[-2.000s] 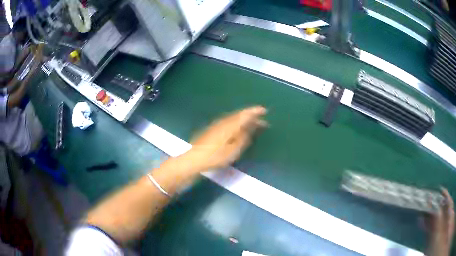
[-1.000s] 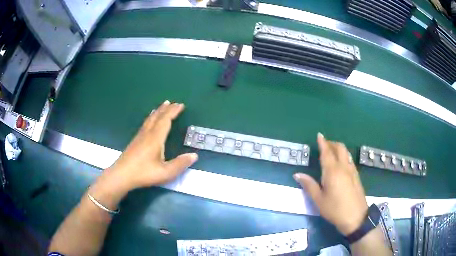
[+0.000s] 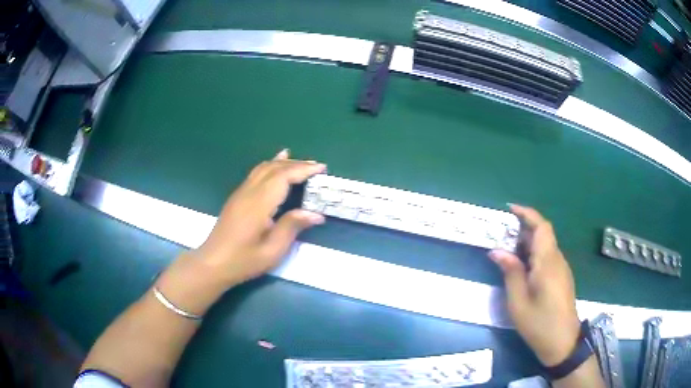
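Observation:
A carrier fixture (image 3: pixel 413 211), a long light-grey bar with blurred surface detail, lies across the middle, slightly tilted down to the right. My left hand (image 3: pixel 261 216) holds its left end between thumb and fingers. My right hand (image 3: pixel 534 280) holds its right end the same way. The bar looks raised a little over the green bench. Its underside is hidden.
Stacked fixtures (image 3: pixel 492 61) stand on the far pale rail, beside a black locating block (image 3: pixel 375 78). A short studded block (image 3: pixel 642 251) lies right. A patterned strip sheet (image 3: pixel 390 371) and spare metal bars (image 3: pixel 651 352) are at the near edge. Machine with red emergency stop button (image 3: pixel 39 164) left.
Both hands were apart beside the studded bar lying on the bench; now they grip its two ends. The bar appears larger and its studs no longer show clearly. The view has shifted slightly.

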